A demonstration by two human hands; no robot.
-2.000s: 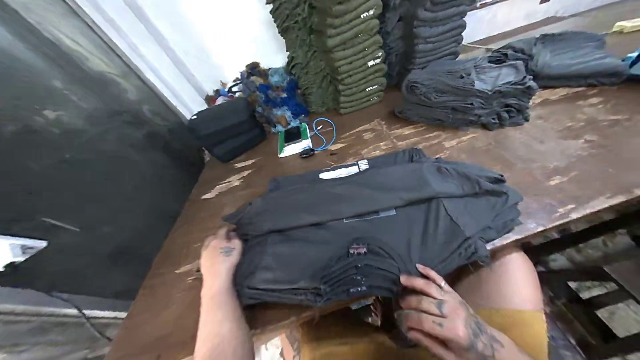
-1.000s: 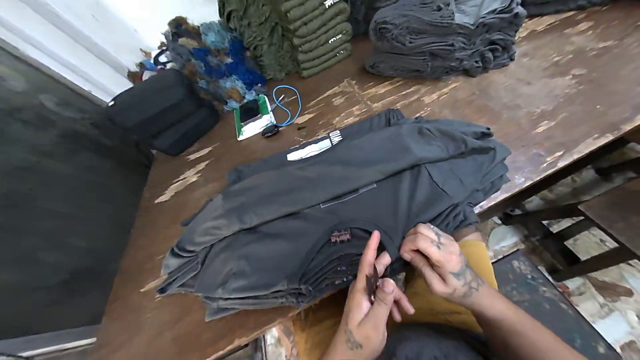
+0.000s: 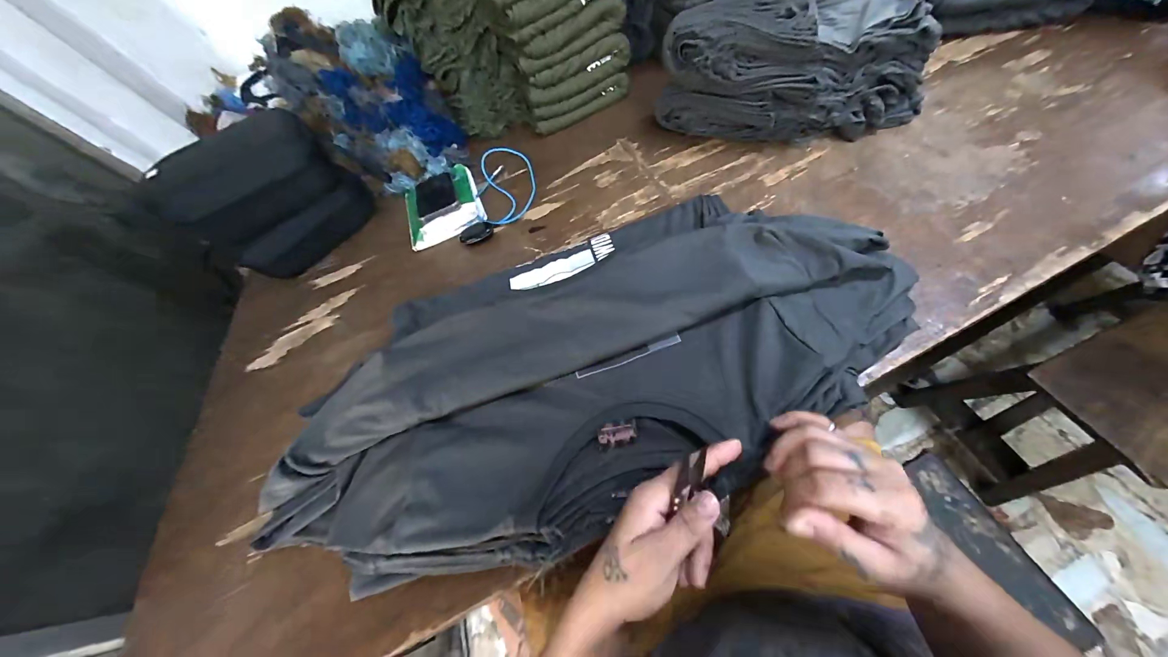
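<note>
A stack of dark grey T-shirts (image 3: 511,392) lies on the wooden table, with the round necklines toward me and a white printed patch (image 3: 553,270) at the far side. Over the neckline, my left hand (image 3: 652,538) pinches a small dark metal tool (image 3: 691,476), perhaps thread snips, between thumb and fingers. My right hand (image 3: 844,502) is beside it at the near right edge of the stack, its fingers curled close to the shirt cloth; whether they hold cloth or thread cannot be told.
Behind the stack are a black case (image 3: 265,192), a heap of blue and brown scraps (image 3: 392,91), a green-edged tray with a dark device (image 3: 444,208), a blue cable (image 3: 532,187), folded olive garments (image 3: 575,73) and piled dark grey garments (image 3: 785,73). A wooden stool (image 3: 1113,392) stands at right.
Two seconds ago my left hand was at the stack's left edge; now it is at the neckline with the small tool. My right hand has come off the neckline to the right. The view has shifted closer.
</note>
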